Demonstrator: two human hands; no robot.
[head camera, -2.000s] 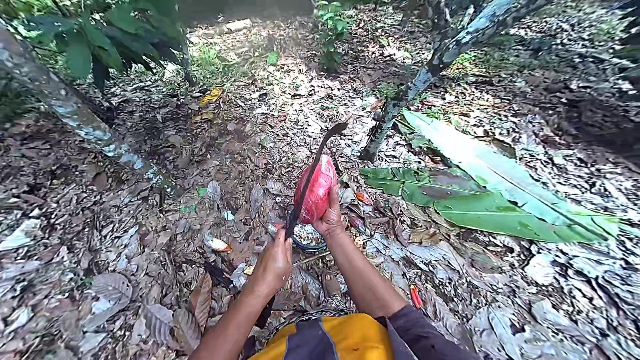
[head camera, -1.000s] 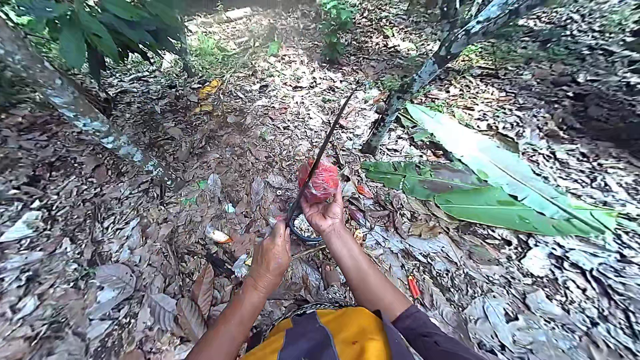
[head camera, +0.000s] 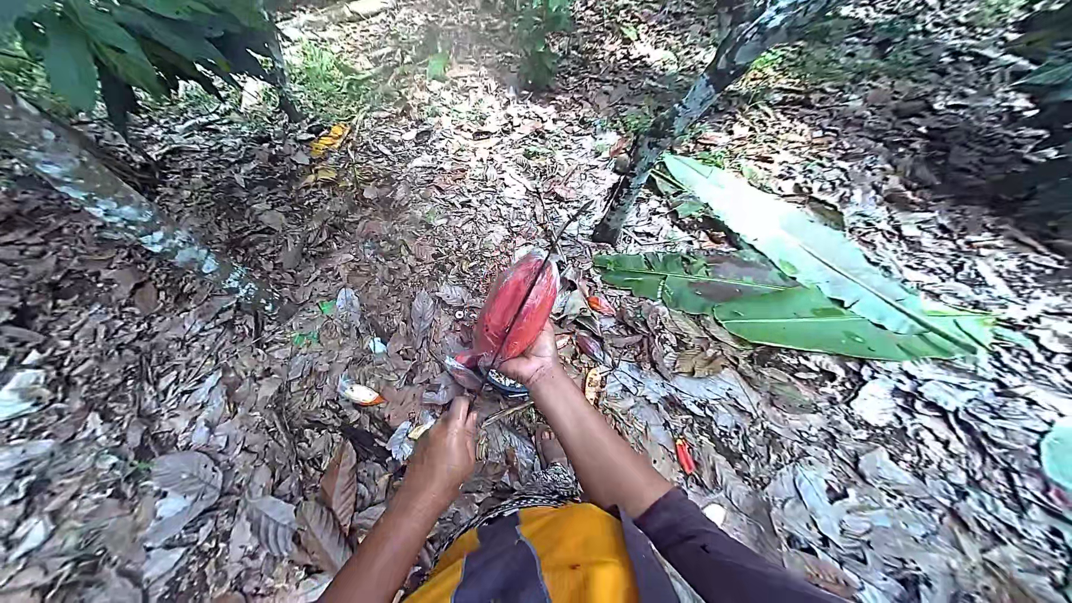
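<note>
A large red cacao pod (head camera: 515, 310), with what looks like clear plastic film around it, rests in my right hand (head camera: 532, 360), whose fingers curl beneath its lower end. My left hand (head camera: 452, 440) grips the handle end of a long, thin dark blade (head camera: 526, 300), probably a machete. The blade slants up and right across the face of the pod; whether it touches or cuts it, I cannot tell. Below the pod, a blue-rimmed container (head camera: 507, 385) is mostly hidden by the pod and my right hand. A foot (head camera: 550, 448) shows under my arms.
Dry leaves cover the ground. Large green banana leaves (head camera: 821, 322) lie at the right, near a slanting tree trunk (head camera: 670, 126). Another mottled trunk (head camera: 159, 226) leans at the left. An opened pod piece (head camera: 360, 392) and a small red object (head camera: 684, 456) lie on the litter.
The pod has turned in my right hand: a second ago it looked short and compact, and now its long side shows. The blade stays across it, still held by my left hand.
</note>
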